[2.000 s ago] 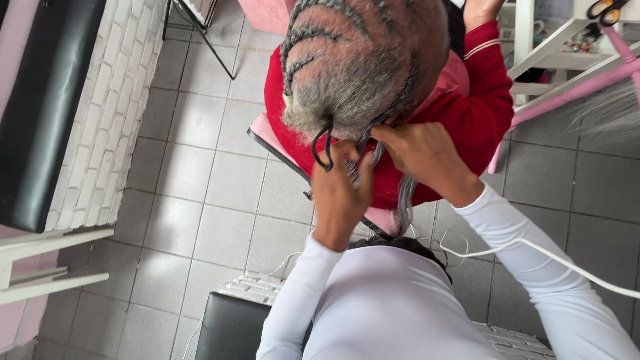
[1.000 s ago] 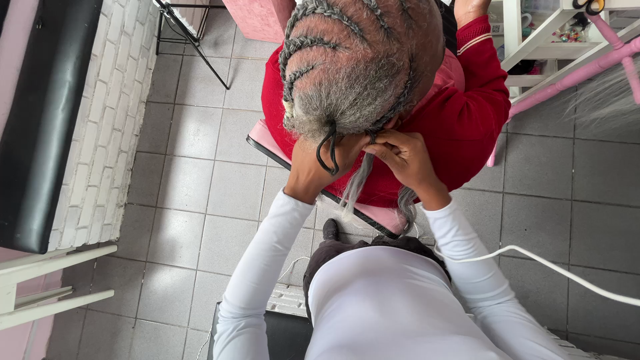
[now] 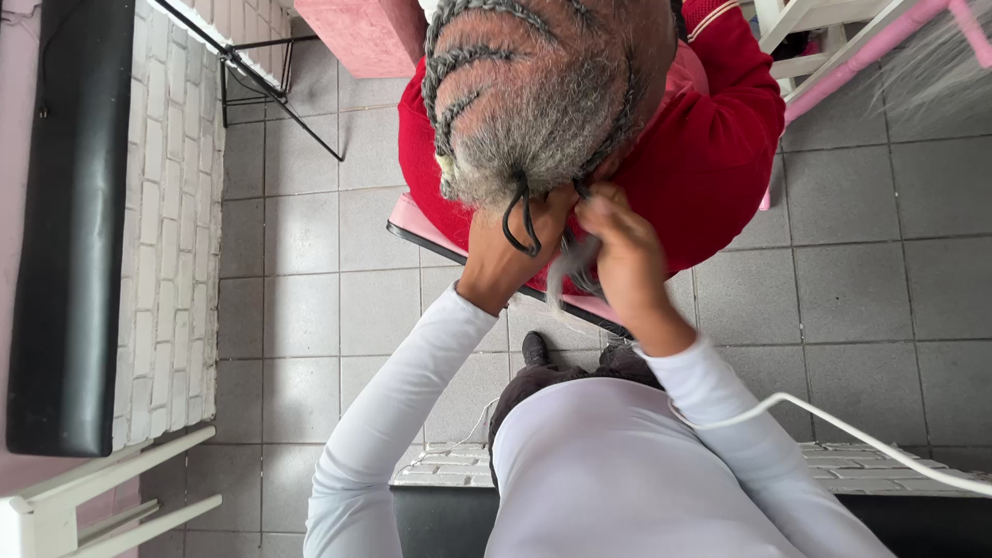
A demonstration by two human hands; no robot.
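A seated person in a red top (image 3: 697,170) has grey hair (image 3: 519,116) with several braided rows (image 3: 473,54) along the scalp. A black elastic cord loop (image 3: 521,221) gathers the loose hair at the back of the head. My left hand (image 3: 511,244) is just under that loop, against the nape, its fingertips mostly hidden. Beside it on the right, my right hand (image 3: 624,240) pinches a dark braid at the nape, slightly blurred. Loose grey strands (image 3: 572,267) hang between and below my hands.
The person sits on a pink chair with a black edge (image 3: 573,306). A black-topped white brick bench (image 3: 70,232) stands left, a black metal stand (image 3: 271,89) upper left. A white cable (image 3: 852,438) crosses my right sleeve. Grey hair (image 3: 942,74) hangs by a pink frame (image 3: 860,66).
My left hand has moved from below the black loop to up against the nape. My right hand stays by the braid. The view has shifted slightly.
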